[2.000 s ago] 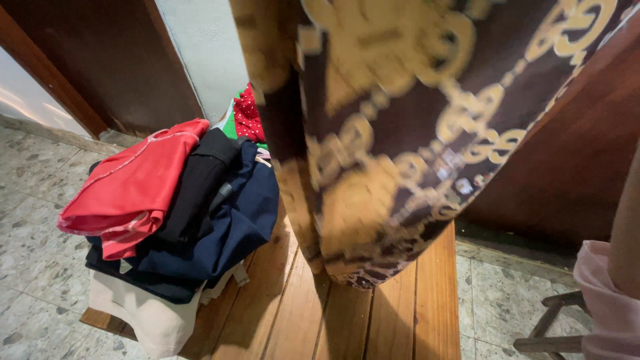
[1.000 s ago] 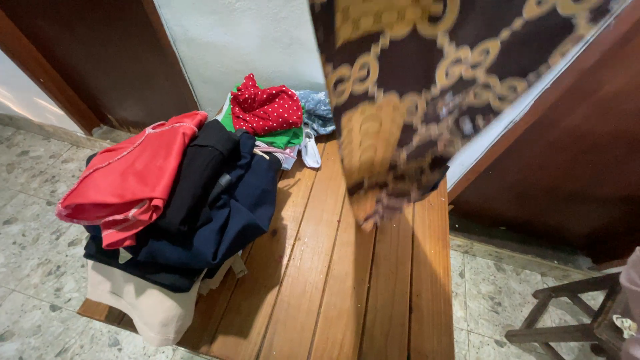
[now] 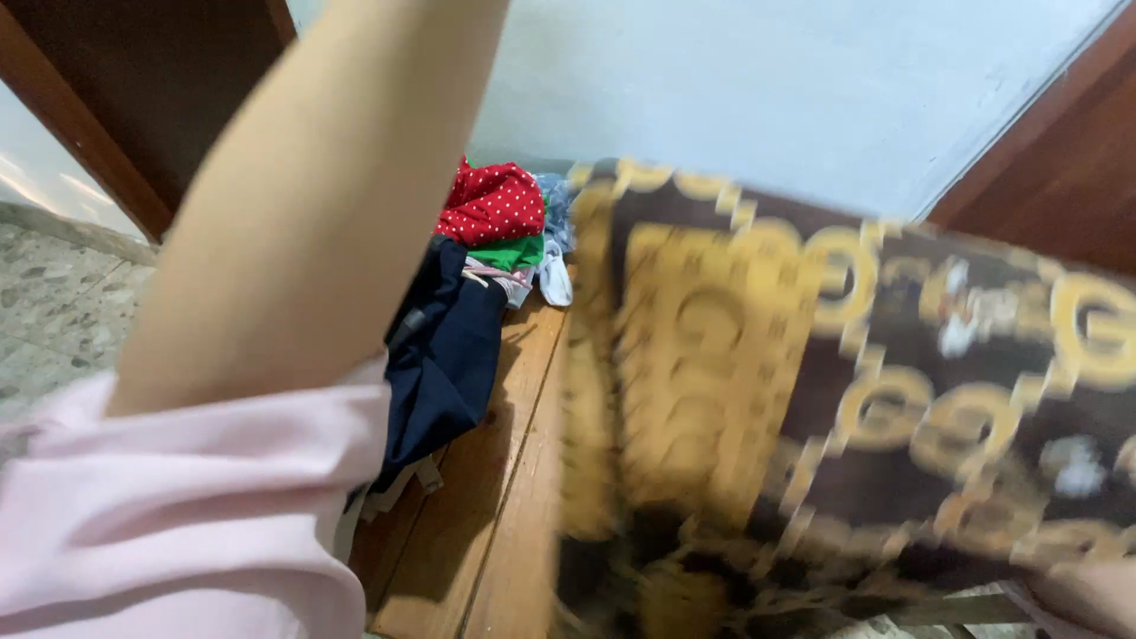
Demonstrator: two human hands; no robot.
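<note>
A patterned brown and gold cloth [image 3: 852,382], blurred by motion, spreads over the right half of the view, above the wooden slatted bench [image 3: 497,461]. My left arm, in a pink sleeve, rises across the left side, and its hand is beyond the top edge. At the lower right corner a bit of skin shows beside the cloth; my right hand itself cannot be made out. Behind the left arm lies a navy garment [image 3: 453,364] on the bench. A red polka-dot cloth [image 3: 497,204] rests on a green cloth [image 3: 510,253] near the wall.
A pale wall [image 3: 728,98] stands behind the bench. Dark brown doors or panels are at the upper left and right. Speckled floor tiles [image 3: 53,311] show at the left. A white cloth [image 3: 556,277] and a bluish cloth [image 3: 559,209] lie beside the red one.
My left arm has come into view across the left side and hides most of the folded pile. The patterned cloth, hanging upright before, now spreads sideways, lower and to the right.
</note>
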